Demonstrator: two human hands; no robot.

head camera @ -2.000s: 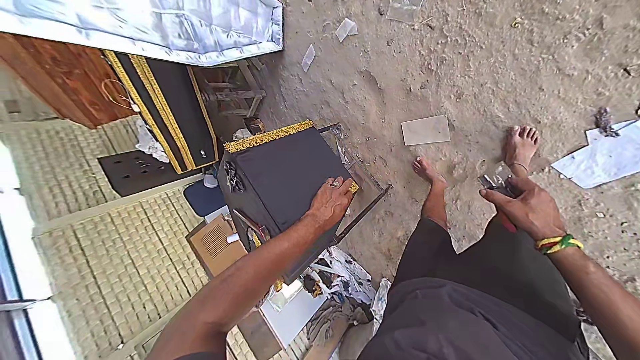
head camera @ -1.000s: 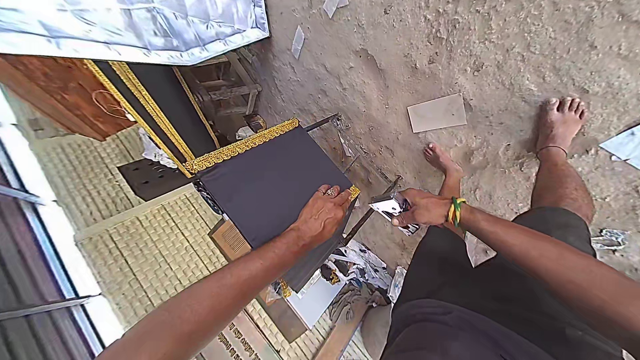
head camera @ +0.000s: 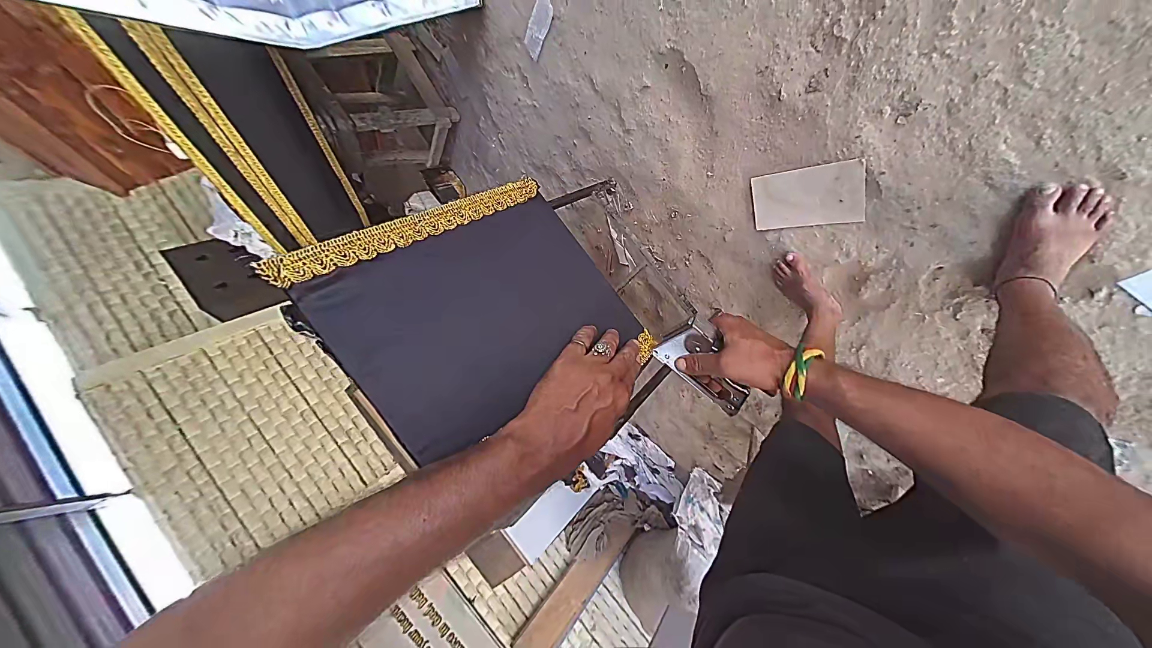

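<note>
A panel covered in black fabric [head camera: 450, 324] lies on a metal-legged stand, with gold braided trim [head camera: 405, 229] along its far edge. My left hand [head camera: 580, 387] rests flat on the panel's near right corner, fingers beside a short end of gold trim [head camera: 646, 346]. A metal staple gun [head camera: 702, 355] is gripped in my right hand [head camera: 742, 353], its nose at that trim end on the panel's edge. Whether the nose touches the trim cannot be told.
Another black panel with gold trim [head camera: 234, 117] stands at the upper left by a wooden stool [head camera: 396, 117]. A flat rectangular piece [head camera: 808, 194] lies on the dirt floor near my bare feet. Crumpled cloth [head camera: 612, 522] and a wooden board [head camera: 576, 585] are below the panel.
My right hand has brought the staple gun from beside my leg to the panel's edge. My left hand stays at the panel's corner. The view has moved closer to the panel.
</note>
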